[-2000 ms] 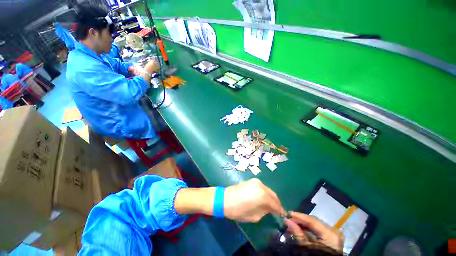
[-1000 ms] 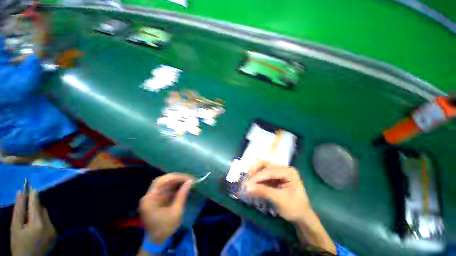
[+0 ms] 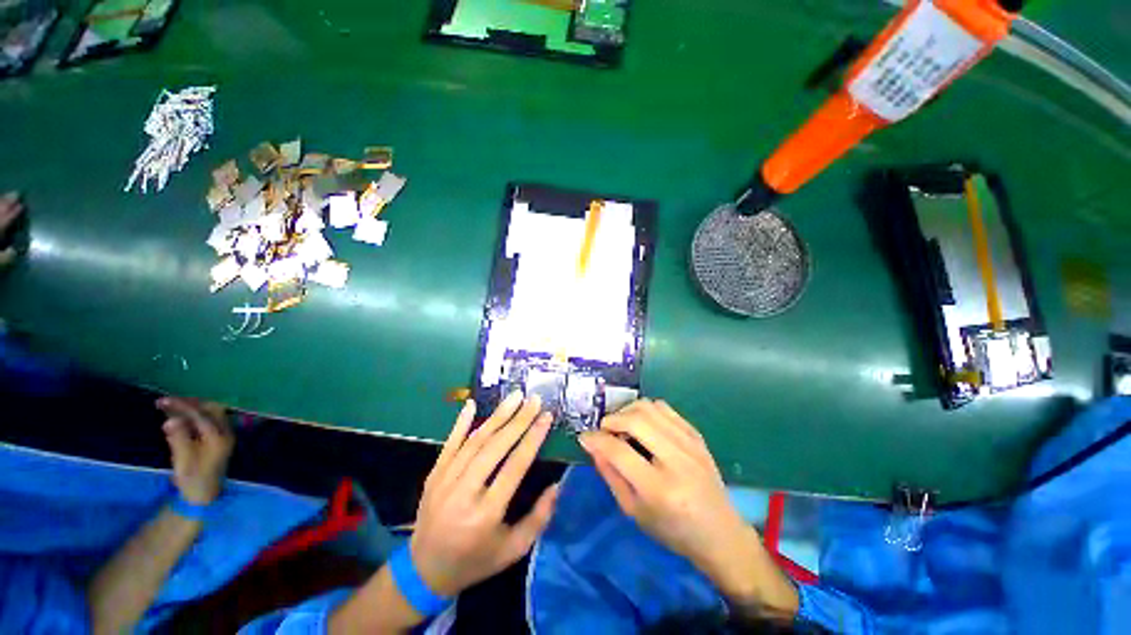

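Note:
A tablet unit [image 3: 571,292] with a black frame, silver-white middle and amber stripe lies on the bench in front of me. Its board end is nearest me, with a short amber tab at the lower left. My left hand [image 3: 484,496], with a blue wrist band, rests its spread fingertips on the lower left of this end. My right hand [image 3: 664,478] has thumb and forefinger close together at the lower right edge. Whether its fingertips hold a small part cannot be told. An orange electric screwdriver [image 3: 856,112] stands with its black nose at the rim of the screw dish [image 3: 749,261].
A pile of flex modules [image 3: 285,236] and white leads [image 3: 174,134] lie left. A stacked unit [image 3: 974,279] lies right. Waiting units with green show at the far side [image 3: 533,25]. Another person's hand [image 3: 199,453] is at the lower left; blue sleeves are at the right.
The view has turned down onto the unit. My left hand, which held a thin pale strip off the bench edge, now rests on the unit beside my right hand. No strip shows in it.

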